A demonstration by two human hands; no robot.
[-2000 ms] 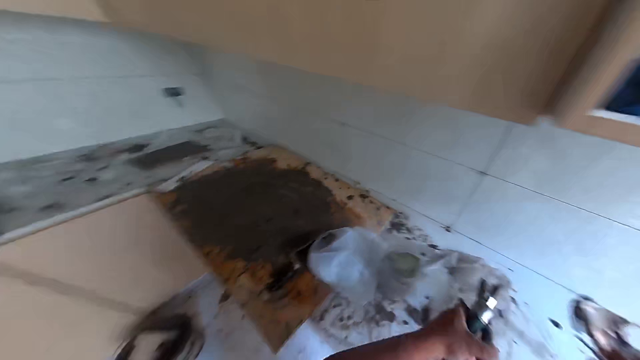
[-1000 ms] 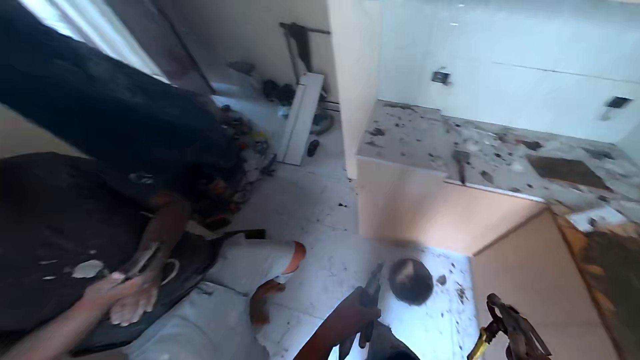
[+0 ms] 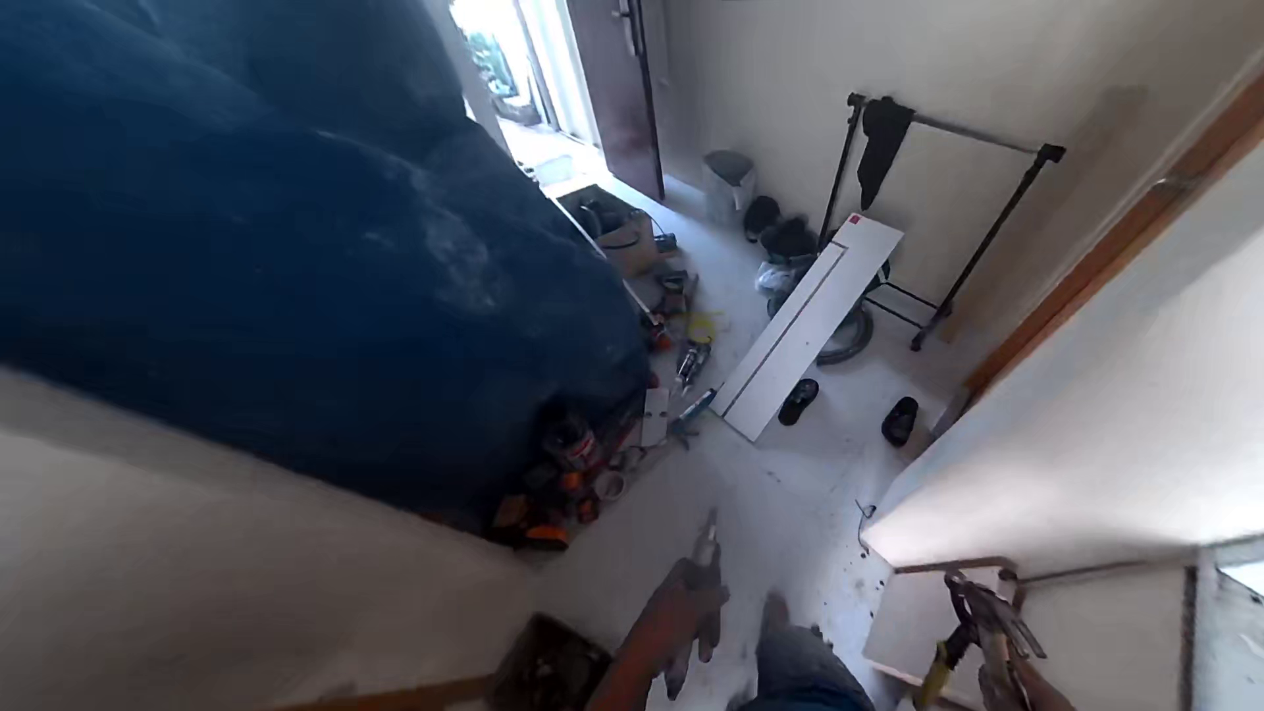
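My left hand [image 3: 686, 607], at the bottom centre, is closed around a slim hand tool [image 3: 709, 538] whose pale tip points ahead; its exact kind is not clear. At the lower right, my right hand [image 3: 1002, 642] has a tool with a yellow-and-black handle [image 3: 943, 664] against its fingers. The hand looks smeared with something grey. My leg in blue cloth [image 3: 805, 671] shows between the hands, above the pale floor.
Tools and small containers [image 3: 592, 474] lie along a large blue cover [image 3: 326, 257] on the left. Ahead, a long white panel [image 3: 805, 326] leans near a black metal rack [image 3: 987, 232], with dark shoes [image 3: 899, 422] beside it. An open door [image 3: 617, 94] stands beyond. Cabinet panels [image 3: 1096, 622] are at right.
The view has swung from the mortar-smeared worktop to the floor and doorway. The person seen at the left one second ago is out of view. Both hands still have tools.
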